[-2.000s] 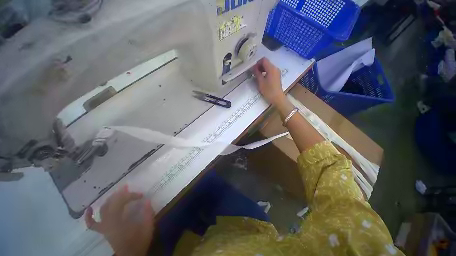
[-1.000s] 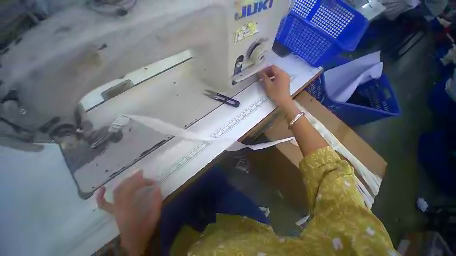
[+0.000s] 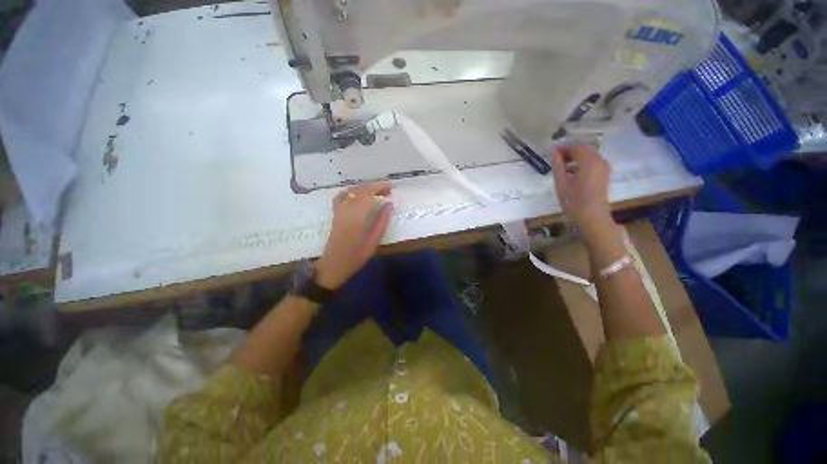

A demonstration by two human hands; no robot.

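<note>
A narrow white strip [image 3: 435, 156] runs from the metal binder attachment [image 3: 384, 120] beside the presser foot [image 3: 334, 122], across the table's front edge and down to the carton. My left hand [image 3: 358, 222] rests at the front edge, left of the strip, with thumb and fingers apart; I see nothing held. My right hand [image 3: 585, 184] is at the base of the machine's right column, fingers bent together; what is between the fingertips is too small to tell. Dark thread snips [image 3: 526, 151] lie just left of my right hand.
The off-white JUKI machine [image 3: 580, 54] stands on the wood-edged white table [image 3: 181, 163]. A white sheet [image 3: 54, 100] stands at the left, above heaped cream cloth [image 3: 127, 390]. A brown carton [image 3: 635, 326] holds strips below right. Blue baskets [image 3: 725, 109] are at far right.
The view has swung left and levelled, showing the left table end and cream cloth. My left hand stays at the front edge, my right hand near the machine's column. The strip still runs off the table.
</note>
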